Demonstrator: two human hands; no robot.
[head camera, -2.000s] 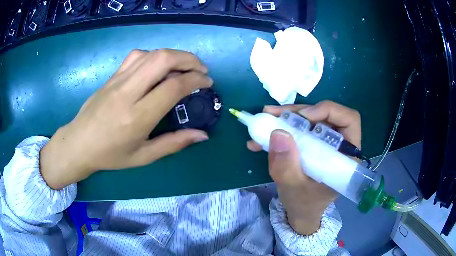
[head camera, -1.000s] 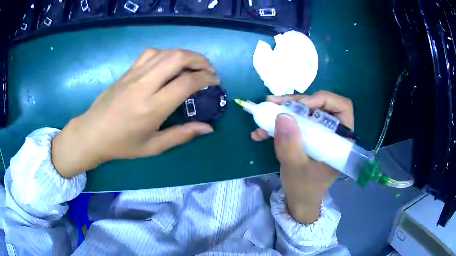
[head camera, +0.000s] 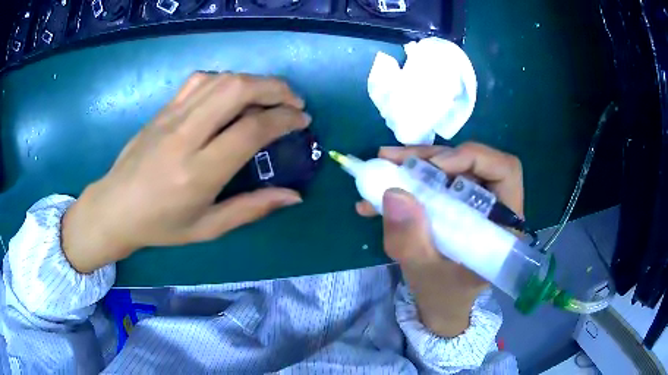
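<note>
A round black speaker unit (head camera: 284, 167) lies on the green bench, with a white rectangle mark on its face and small pale spots at its right rim. My left hand (head camera: 187, 161) grips it, fingers over the far edge and thumb at the near edge, hiding its left part. My right hand (head camera: 447, 220) holds the white-filled glue syringe (head camera: 469, 245) like a pen. Its yellow-green needle tip (head camera: 338, 158) points left at the rim spots, very close to them; whether it touches cannot be told. Clear blocks are fixed on the syringe's side, and a green cap (head camera: 536, 289) is at its rear.
A crumpled white paper or cloth (head camera: 425, 91) lies beyond my right hand. A black tray (head camera: 220, 23) with discs runs along the far edge. Stacked black trays (head camera: 644, 146) stand at the right. A clear hose (head camera: 595, 302) curves from the green cap. A white box (head camera: 622, 340) is at lower right.
Compared with one second ago, both hands, the disc and the syringe appear slightly further left, as the whole view has shifted too. The needle tip is a little nearer the rim spots. Both grips are unchanged.
</note>
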